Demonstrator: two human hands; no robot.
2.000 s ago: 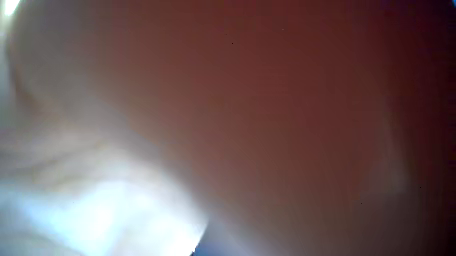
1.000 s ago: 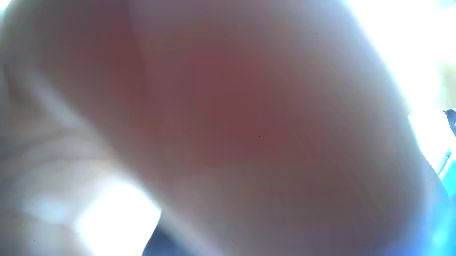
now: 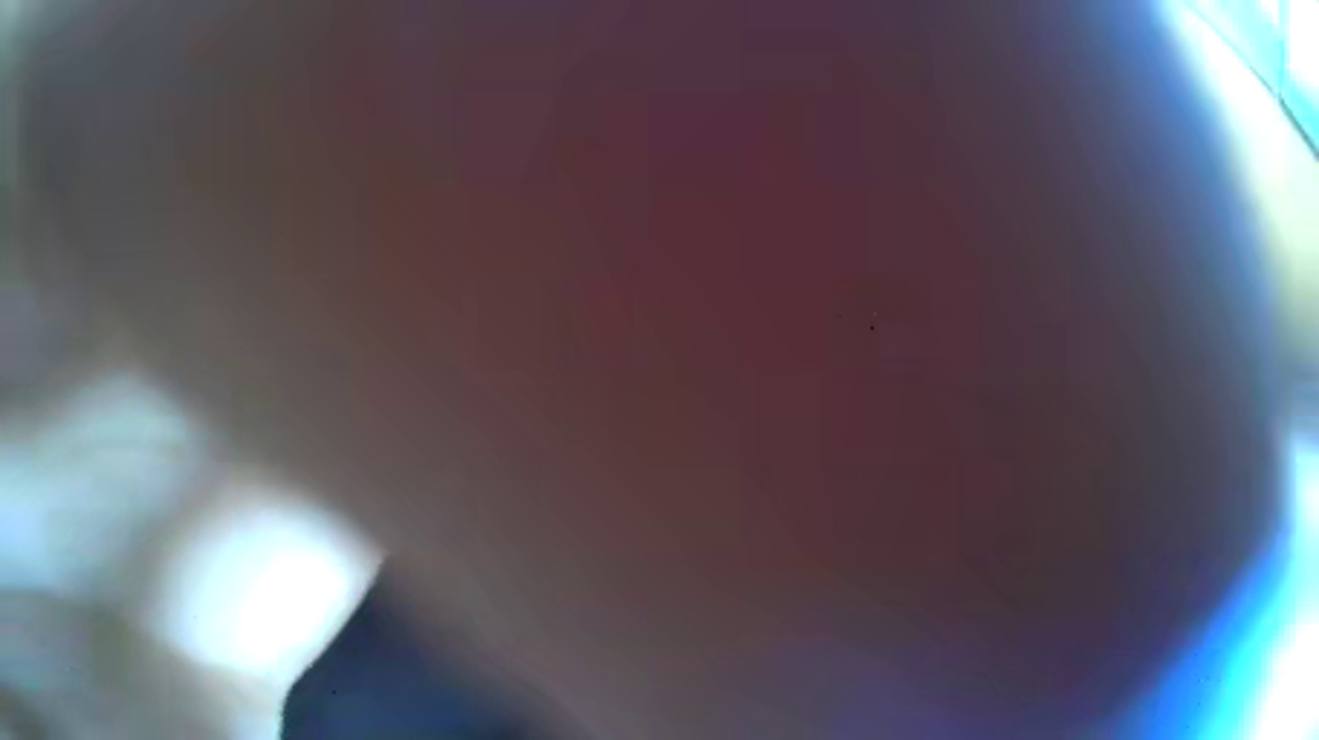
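Note:
A large, blurred, reddish-brown shape (image 3: 752, 347) covers most of the view, very close to the lens. It looks like part of a hand, but I cannot tell whether it is my left hand or my right hand. No fingertips or held thing can be made out. Any work in front of me is hidden behind it.
A bright white patch (image 3: 261, 586) and a dark navy patch (image 3: 383, 672) show at the lower left. Bright glare with a thin dark line shows at the upper right, and a blue-white glow (image 3: 1230, 672) at the lower right. None can be identified.
The blurred shape still covers the lens but has shifted. Compared with one second ago, it covers more of the right side, and the bright area there is narrower.

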